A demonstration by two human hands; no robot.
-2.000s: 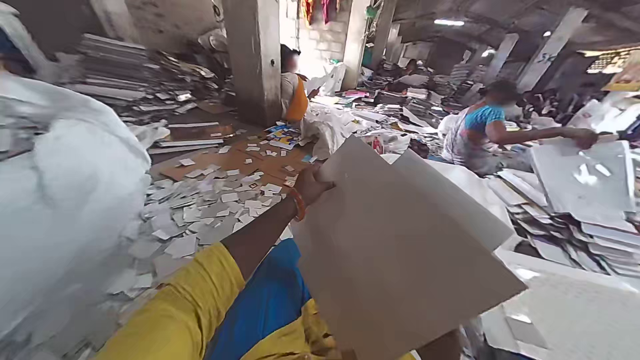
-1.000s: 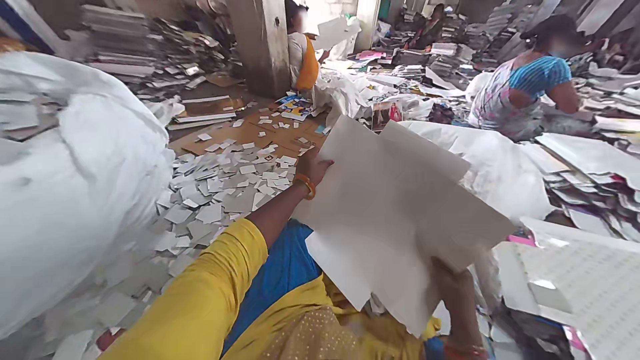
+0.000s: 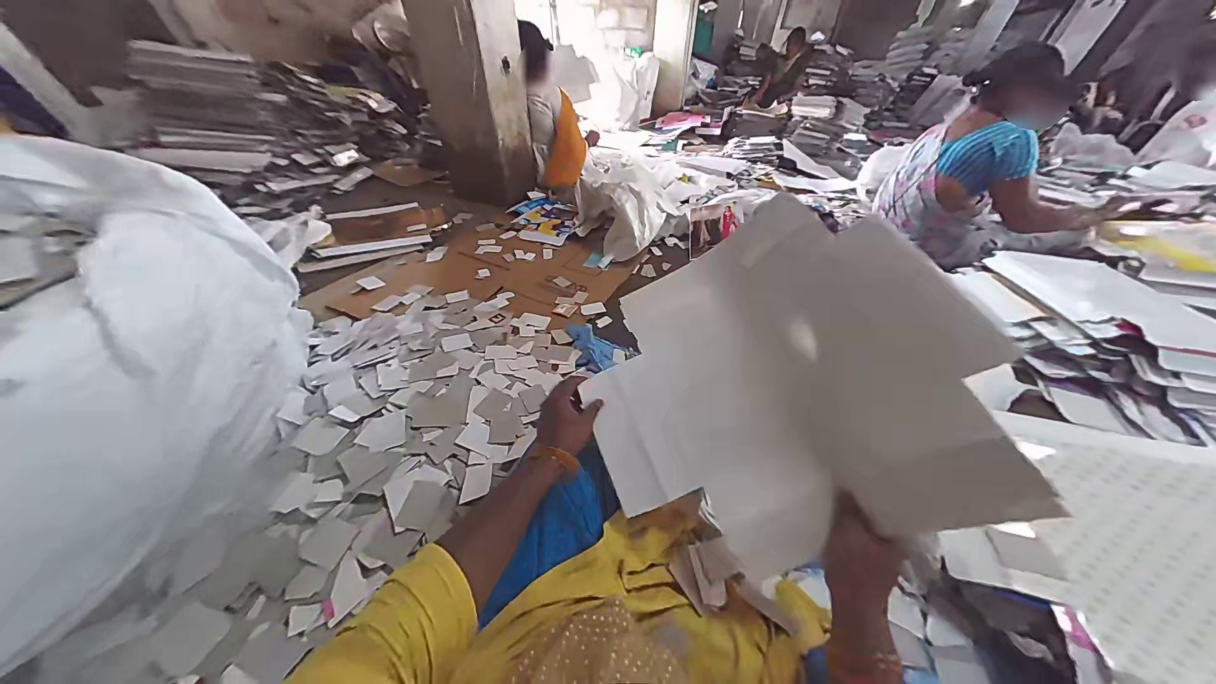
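Note:
Several large sheets of white and grey paper or thin card (image 3: 760, 380) are spread over my lap, overlapping at different angles. My left hand (image 3: 568, 418) pinches the left edge of one white sheet between thumb and fingers. Below the sheets on the right, my right hand (image 3: 860, 541) grips their lower edge; its fingers are partly hidden and blurred. Small torn paper scraps (image 3: 703, 570) lie on my yellow garment between the two arms.
Small card pieces (image 3: 427, 418) cover the floor at left, beside a big white sack (image 3: 161, 380). A concrete pillar (image 3: 475, 104) stands behind flattened cardboard (image 3: 513, 275). Paper stacks (image 3: 1121, 313) lie at right, near a seated person (image 3: 988, 161).
My left hand has moved down to the left edge of a white sheet. The sheets are more spread out than before. The person at right has drawn back the outstretched arm.

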